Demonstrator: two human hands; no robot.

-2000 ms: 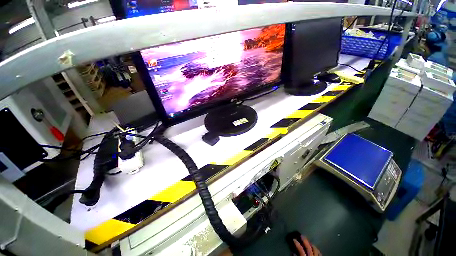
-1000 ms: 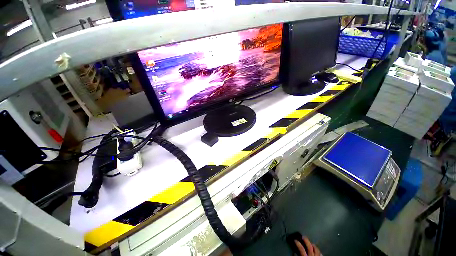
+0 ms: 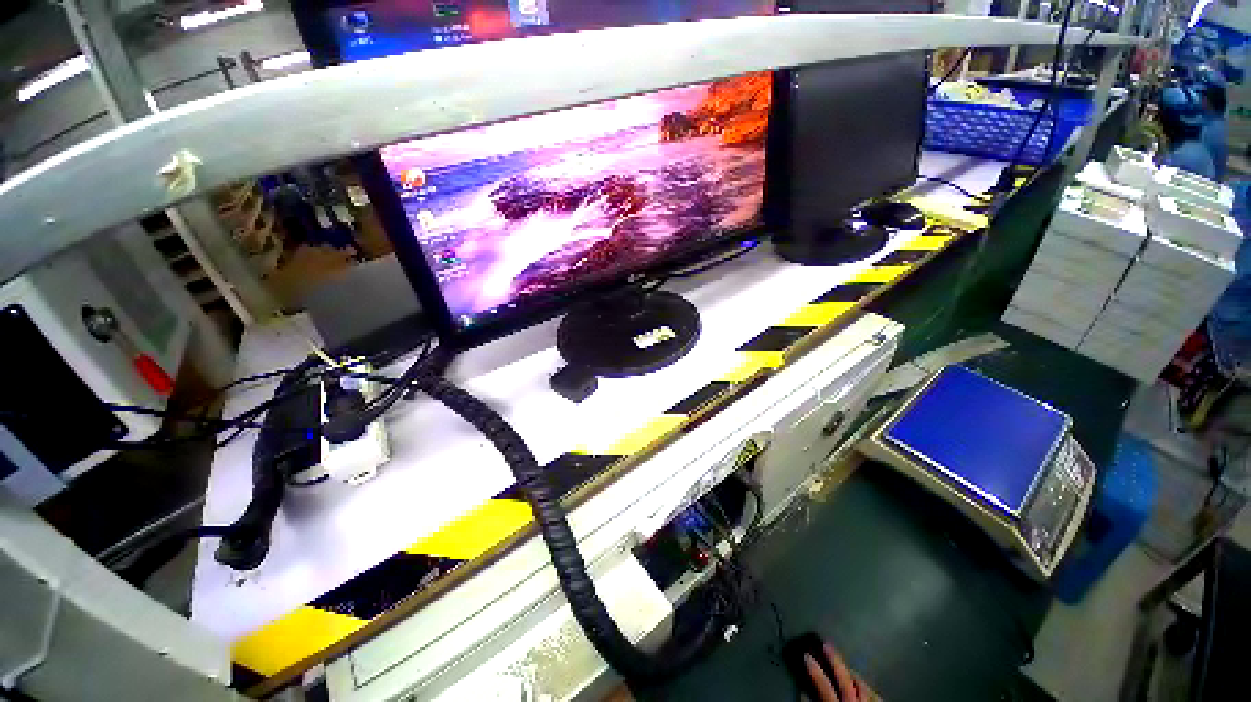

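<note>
My right hand (image 3: 834,675) is small and cut off by the bottom edge of the view. Its fingers rest on a small black computer mouse (image 3: 807,661) on the dark green bench mat. My left hand is not in view. The lit monitor (image 3: 590,192) stands on the white shelf in front of me, on a round black base, and shows a red-purple seascape with desktop icons at its left side. A pale rail crosses in front of its upper part.
A bench scale (image 3: 981,436) with a blue pan sits at right. Stacked white cartons (image 3: 1118,261) stand behind it. A dark second monitor (image 3: 853,144), a ribbed black cable (image 3: 549,514) and a white power block (image 3: 354,446) are on the shelf. A person in blue (image 3: 1196,124) is at far right.
A white window strip at the top of the lit screen, above the rail, has gone and small icons show there. My right hand stays at the mouse, and the view has shifted slightly.
</note>
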